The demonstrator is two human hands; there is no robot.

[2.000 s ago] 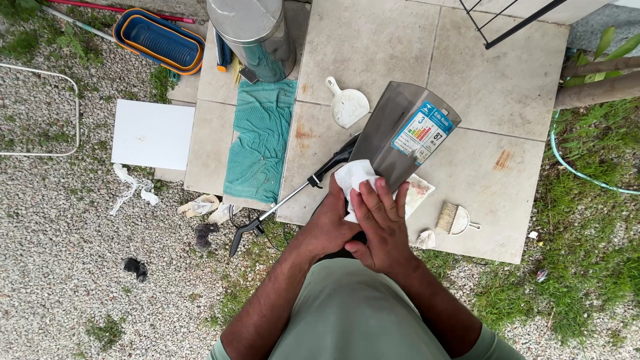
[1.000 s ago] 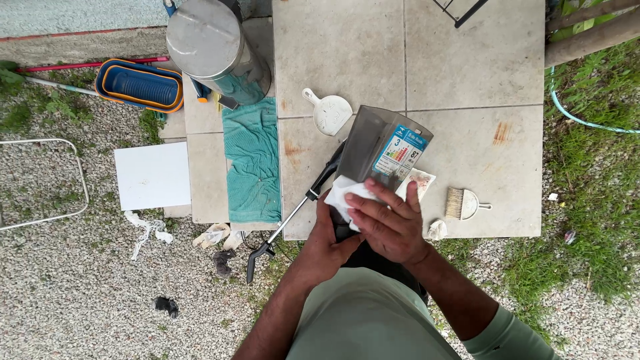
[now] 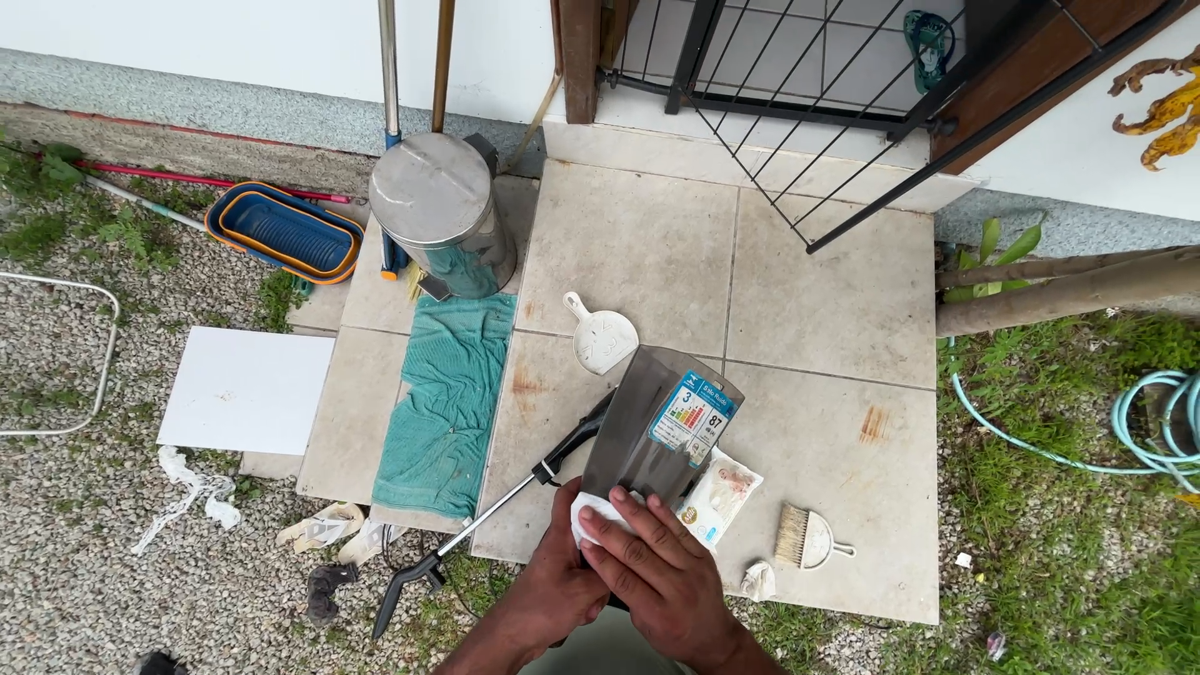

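Observation:
A smoky-grey translucent plastic container (image 3: 635,412), bearing a blue and white label, points away from me; its near end is between my hands. My left hand (image 3: 553,581) grips that near end from the left side. Flat on top lies my right hand (image 3: 656,572), pressing a white wipe (image 3: 592,516) against the plastic. Past the container's right edge, a pack of wipes (image 3: 722,495) lies on the tiles. A black and silver wand with a handle (image 3: 487,511) lies to the left, partly hidden behind the container.
On the tiled step (image 3: 834,309) are a white dustpan (image 3: 603,339), a small brush (image 3: 812,539) and a crumpled wipe (image 3: 758,581). A metal bin (image 3: 441,211), teal towel (image 3: 445,408) and blue bucket (image 3: 281,234) stand or lie left. A black metal gate (image 3: 872,192) juts out ahead.
The right hand and wipe have shifted over the container's near end, and the fingers now lie flatter. The view has tilted up, showing the gate and doorway.

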